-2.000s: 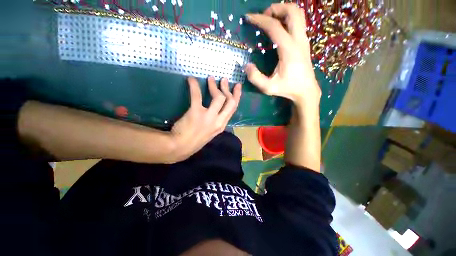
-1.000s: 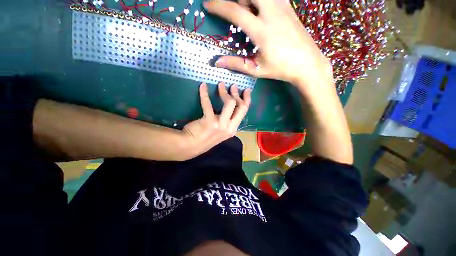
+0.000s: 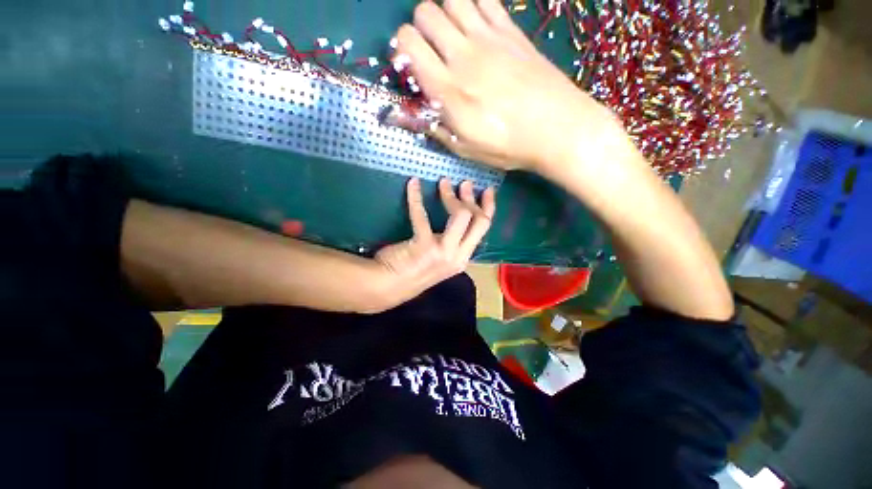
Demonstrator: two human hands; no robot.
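Observation:
A silver perforated plate lies on the green bench, slanting down to the right. A row of gold-headed wired components runs along its far edge, with red leads and white plug connectors trailing beyond. My left hand rests with spread fingertips at the plate's near edge, toward the right end, holding nothing. My right hand is over the plate's far edge, thumb on the plate side and fingers bent around red leads and white connectors. Its fingers partly hide what they gather.
A loose component pile of red, gold and white lies to the right. Brown cardboard edges the bench there. A blue plastic crate stands at far right. A red container is below the near edge. A dark object is at top right.
My right hand has moved left from beyond the plate's right end and closed in around the leads at its far edge. My left hand stays at the near edge. The view has shifted.

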